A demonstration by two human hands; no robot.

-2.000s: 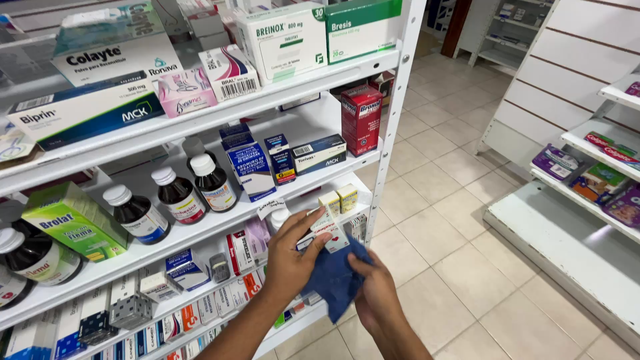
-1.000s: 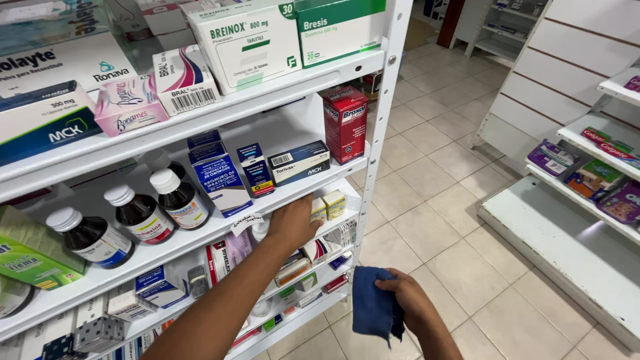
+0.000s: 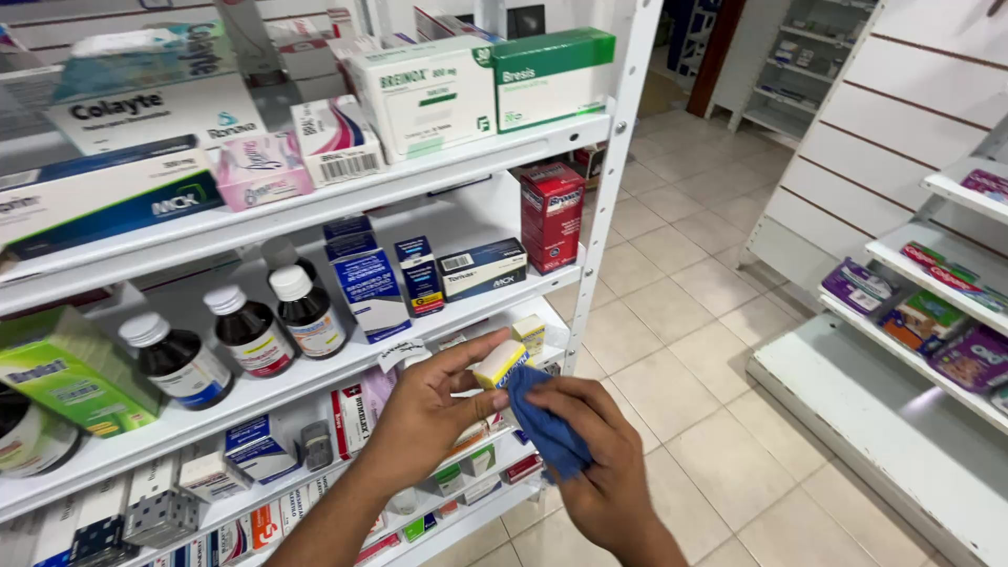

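Observation:
My left hand (image 3: pixel 429 413) grips a small yellow and white medicine box (image 3: pixel 501 364) between thumb and fingers, in front of the metal shelf unit. A crumpled blue cloth (image 3: pixel 547 429) is in my right hand (image 3: pixel 602 453), pressed against the right side of that box. Just behind it, a similar small yellow box (image 3: pixel 529 334) stands at the shelf's right end. Brown bottles with white caps (image 3: pixel 253 335) stand on the shelf to the left, near blue and white boxes (image 3: pixel 370 291) and a red box (image 3: pixel 553 216).
The white perforated upright (image 3: pixel 602 197) edges the shelf unit. Larger medicine boxes (image 3: pixel 429 98) line the upper shelf, and several smaller ones (image 3: pixel 260 449) fill the lower shelves. Across the tiled floor (image 3: pixel 709 378) stands another display with low shelves (image 3: pixel 874 441) holding packages (image 3: pixel 858 285).
My left hand has come out from the shelf with the small yellow box in it. My right hand has brought the blue cloth up against the box.

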